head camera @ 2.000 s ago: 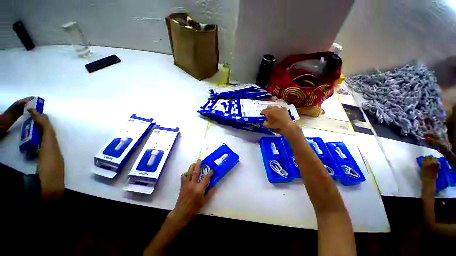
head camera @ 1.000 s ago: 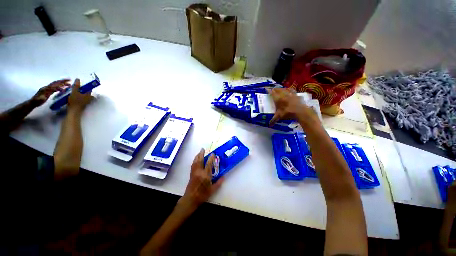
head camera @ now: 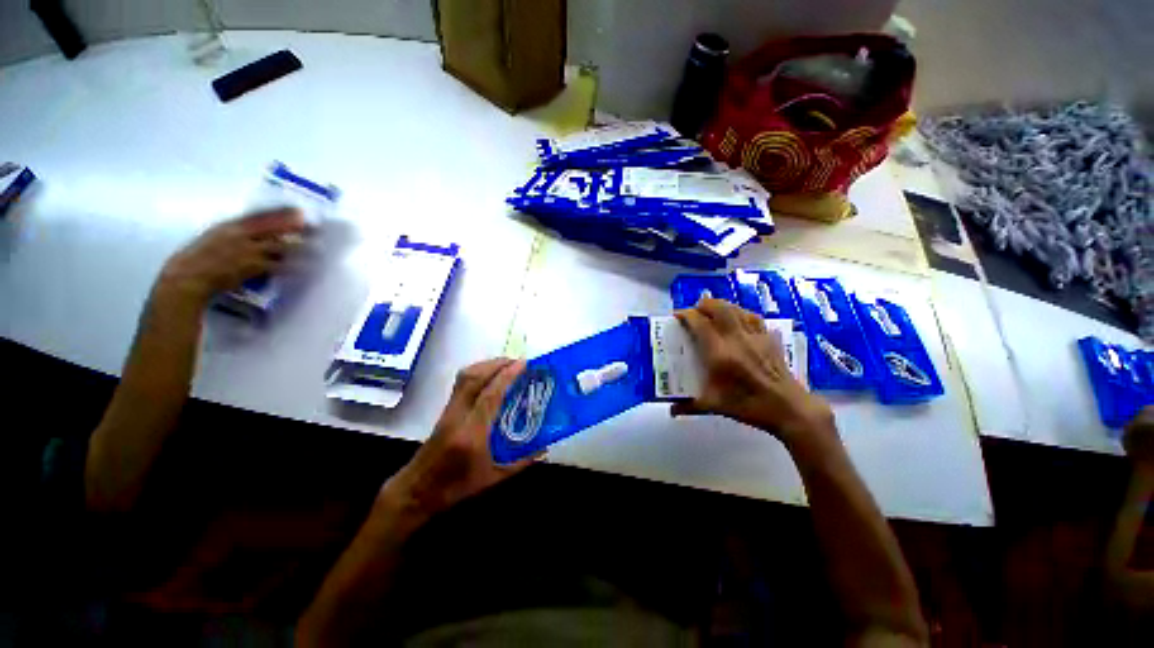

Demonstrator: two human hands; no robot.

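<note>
My left hand (head camera: pixel 458 428) holds a blue insert tray (head camera: pixel 572 387) by its left end, above the table's front part. A white cable coil lies at that end and a white plug piece near the middle. My right hand (head camera: pixel 738 367) grips a white and blue retail box (head camera: pixel 677 360). The tray's right end meets the box's left end; whether it is inside cannot be told. Several more blue trays (head camera: pixel 829 332) lie side by side behind and right of my right hand. A fanned heap of flat boxes (head camera: pixel 645 190) lies behind.
A filled box (head camera: pixel 399 317) lies at left, end flap open. A co-worker's hand (head camera: pixel 247 260) is over another box. At the back stand a paper bag (head camera: pixel 504 51), a dark bottle (head camera: pixel 700 86) and a red bag (head camera: pixel 810 120). A cable pile (head camera: pixel 1044 215) lies at right.
My right hand has brought a box from the heap down to the tray. My left hand has lifted the tray. The co-worker's hand has moved onto one of the two boxes at left.
</note>
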